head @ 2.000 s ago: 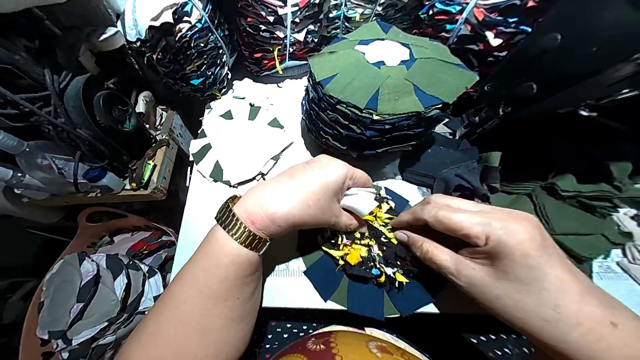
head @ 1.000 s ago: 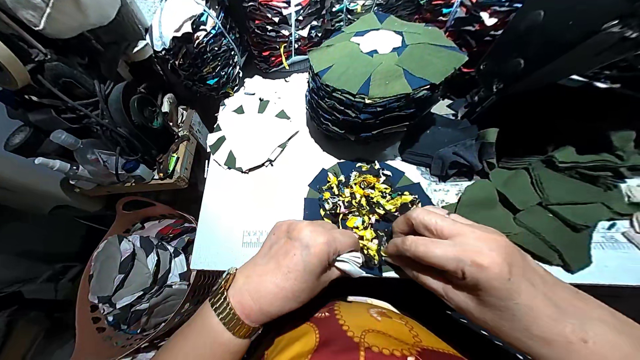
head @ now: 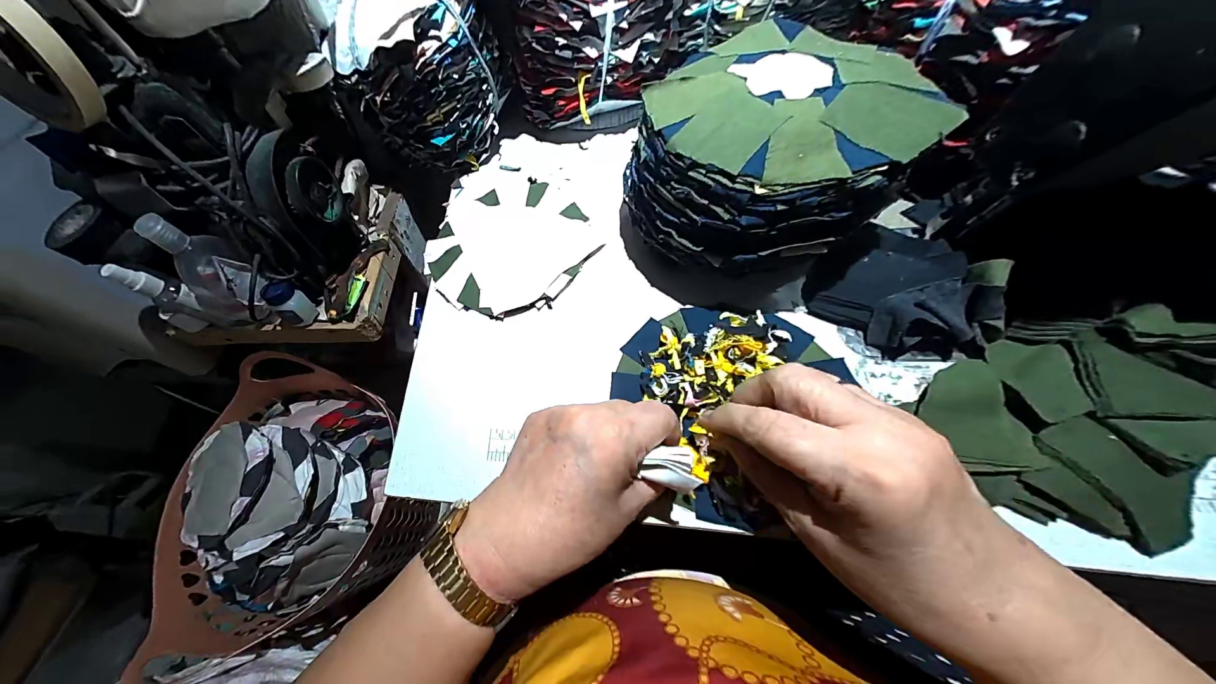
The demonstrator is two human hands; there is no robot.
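Observation:
My left hand (head: 579, 480), with a gold-coloured watch on the wrist, is closed on a folded strip of white cloth (head: 671, 466) at the near edge of the white tabletop. Beside it, my right hand (head: 836, 451) has thumb and forefinger pinched at the yellow and black cloth scraps (head: 708, 366); whether they grip a scrap is hidden. The scraps lie on a round of navy and green fabric pieces (head: 631, 385). Behind stands a tall round stack of layered fabric (head: 803, 128) with green and navy wedges on top.
A white round with green wedges (head: 522, 242) lies left of centre. Green cloth pieces (head: 1092, 408) and dark cloth pieces (head: 893, 285) are at the right. A basket of fabric rounds (head: 252, 366) and a wooden box with bottles (head: 380, 275) stand at the left. Tied scrap bundles (head: 579, 62) are behind.
Both hands have moved nearer my body since the earliest frame, where they were at the far part of the scraps. The white cloth has moved with my left hand.

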